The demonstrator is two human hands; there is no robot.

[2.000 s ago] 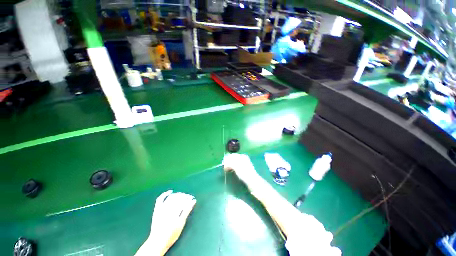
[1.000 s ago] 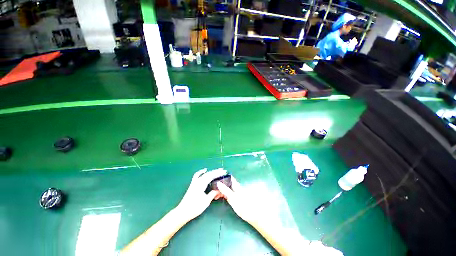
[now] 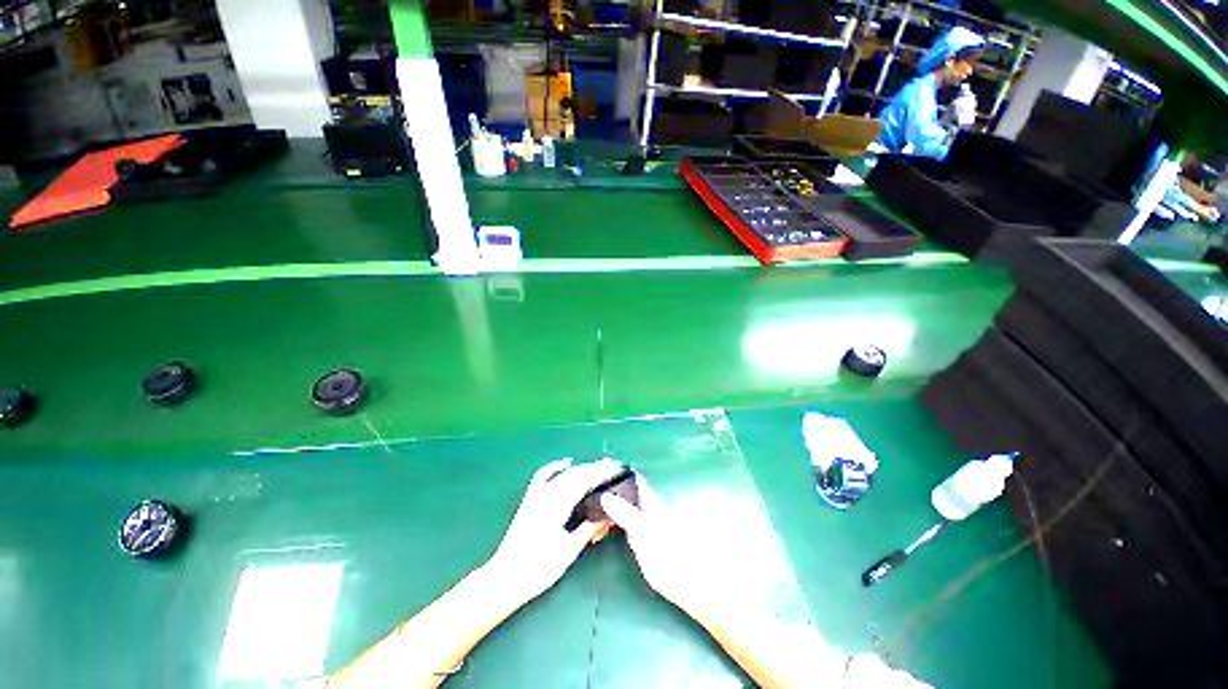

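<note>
My left hand (image 3: 550, 522) and my right hand (image 3: 657, 536) meet at the lower middle of the view. Both hold a round black unit (image 3: 611, 498) between the fingers, tilted, just above the green bench. The fingers hide part of it. A unit with a silver-white patterned face (image 3: 151, 528) sits alone at near left. Three black units (image 3: 338, 390) stand spaced out farther back at left. One more black unit (image 3: 865, 359) sits at right, beyond a white wipe (image 3: 832, 439), which touches a blue-and-white round piece (image 3: 844, 482).
A white bottle (image 3: 975, 486) and a black pen-like tool (image 3: 883, 567) lie at right. Black foam trays (image 3: 1077, 404) are stacked along the right. A red-edged parts tray (image 3: 804, 250), a white post (image 3: 440, 175) and a small white box (image 3: 500, 244) stand at the far side. A person (image 3: 920, 108) is behind.
Since two seconds ago, my right hand has come back from the black unit on the bench, and both hands now hold a black unit together. In the last second its tilt has changed slightly.
</note>
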